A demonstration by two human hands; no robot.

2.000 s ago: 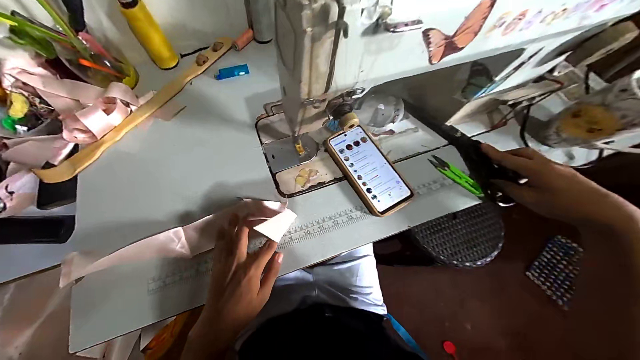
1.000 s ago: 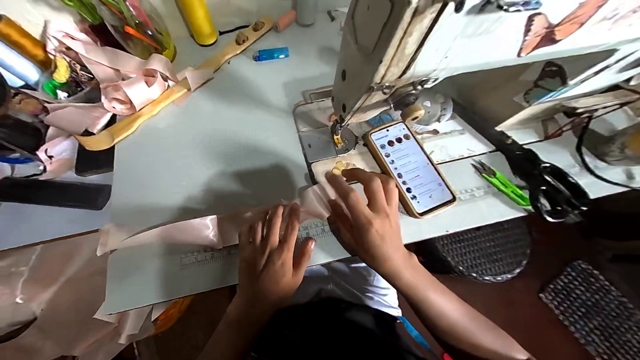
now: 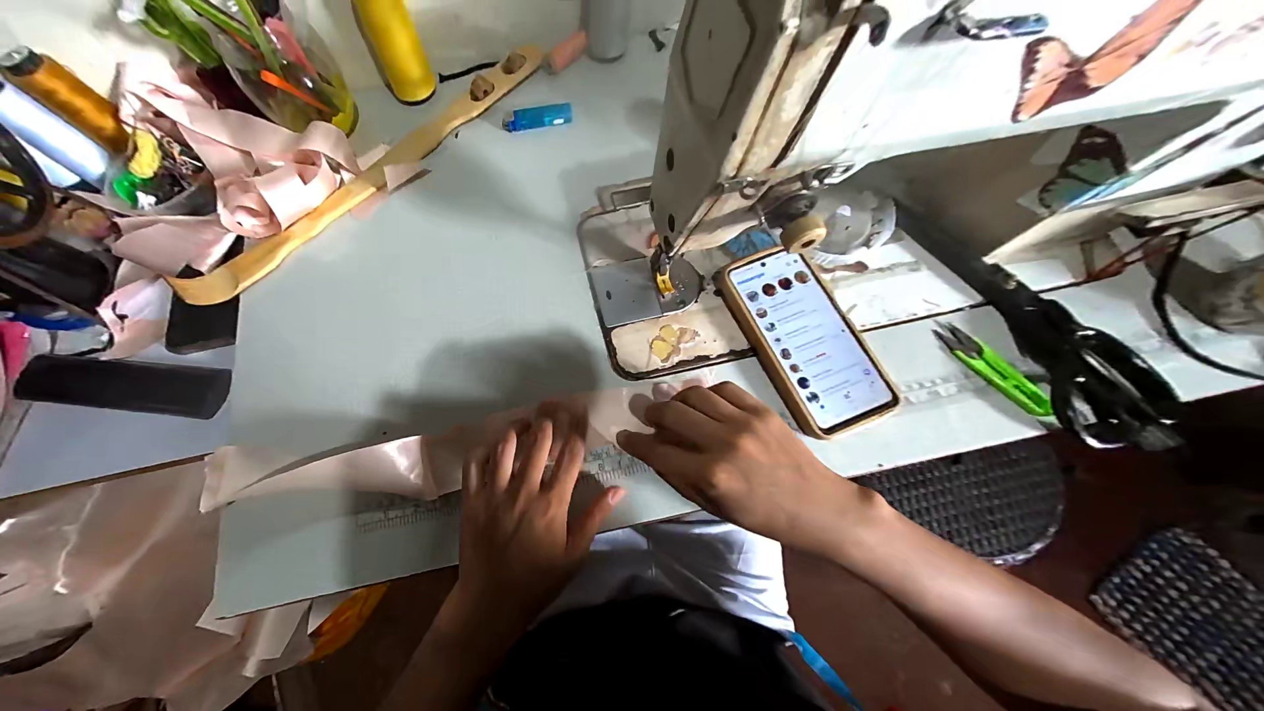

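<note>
A pale pink satin fabric strip (image 3: 365, 468) lies along the front of the sewing table, partly over a printed ruler scale (image 3: 410, 513). My left hand (image 3: 523, 494) rests flat on the strip with its fingers spread. Close on its right, my right hand (image 3: 716, 444) has curled fingers and pinches the strip's right part; the fingertips are partly blurred. Behind my right hand are the sewing machine's needle and presser foot (image 3: 664, 275). A lit smartphone (image 3: 812, 341) in a tan case lies just right of the needle plate. Black-handled scissors (image 3: 1086, 365) and green thread snips (image 3: 992, 370) lie farther right.
A curved wooden ruler (image 3: 346, 197) and a heap of pink fabric strips (image 3: 281, 183) are at the back left. A blue lighter (image 3: 538, 118) and a yellow thread cone (image 3: 395, 49) stand or lie behind. Black cases (image 3: 123, 386) lie at the left edge.
My right hand has left the black scissors at the right and come to the pink strip beside my left hand. The scissors now lie on the table. The view has shifted somewhat.
</note>
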